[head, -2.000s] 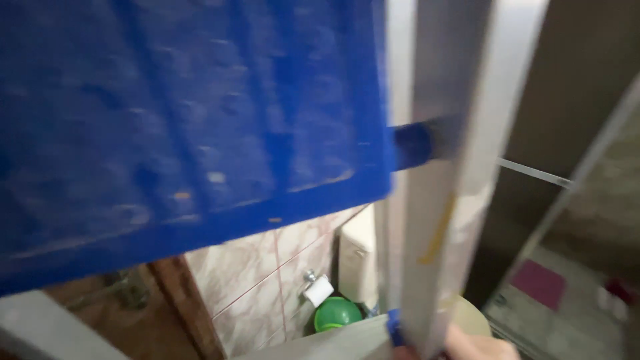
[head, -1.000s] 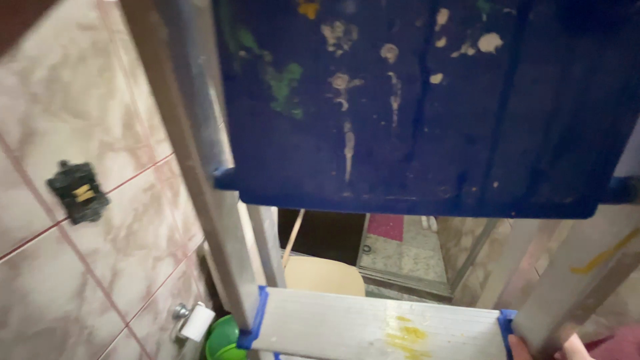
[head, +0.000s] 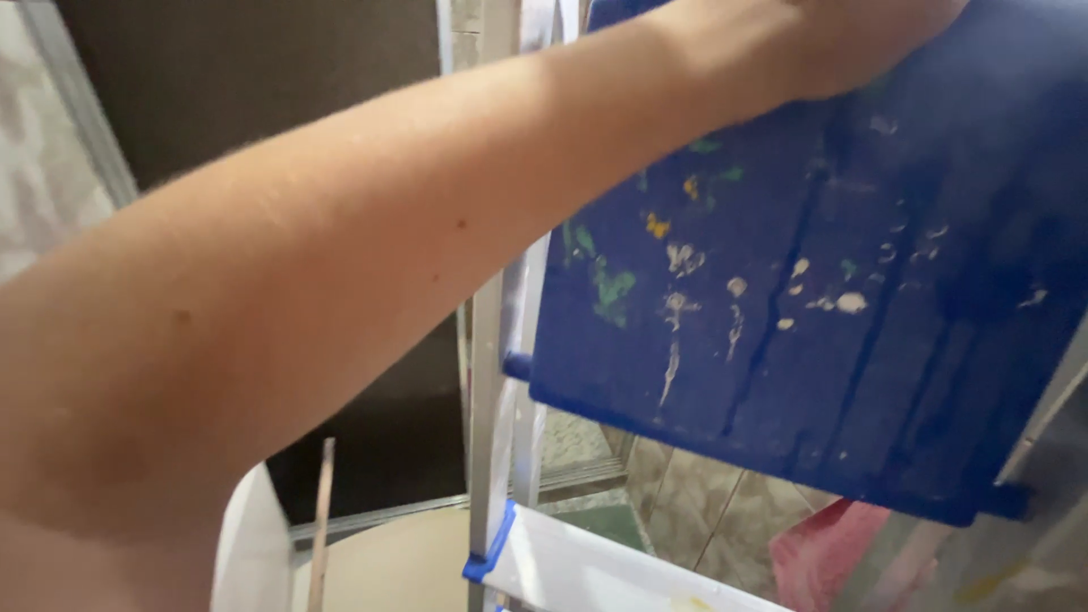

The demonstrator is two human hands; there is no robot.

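Note:
My left arm reaches from the lower left across the view. My left hand is at the top edge, over the upper part of a blue, paint-spattered ladder platform. Its fingers are cut off by the frame, so whether it grips anything cannot be told. The platform hangs tilted between the metal side rails of a stepladder. Below it is a pale step with a blue plastic end cap. My right hand is not plainly visible.
A dark panel stands behind the ladder at left. Below are a thin wooden stick, a cream rounded surface and a white curved object. A pink cloth lies at lower right by tiles.
My left arm has come into view across the ladder. The hand seen at the ladder's right rail a second ago no longer shows plainly. The view has shifted strongly.

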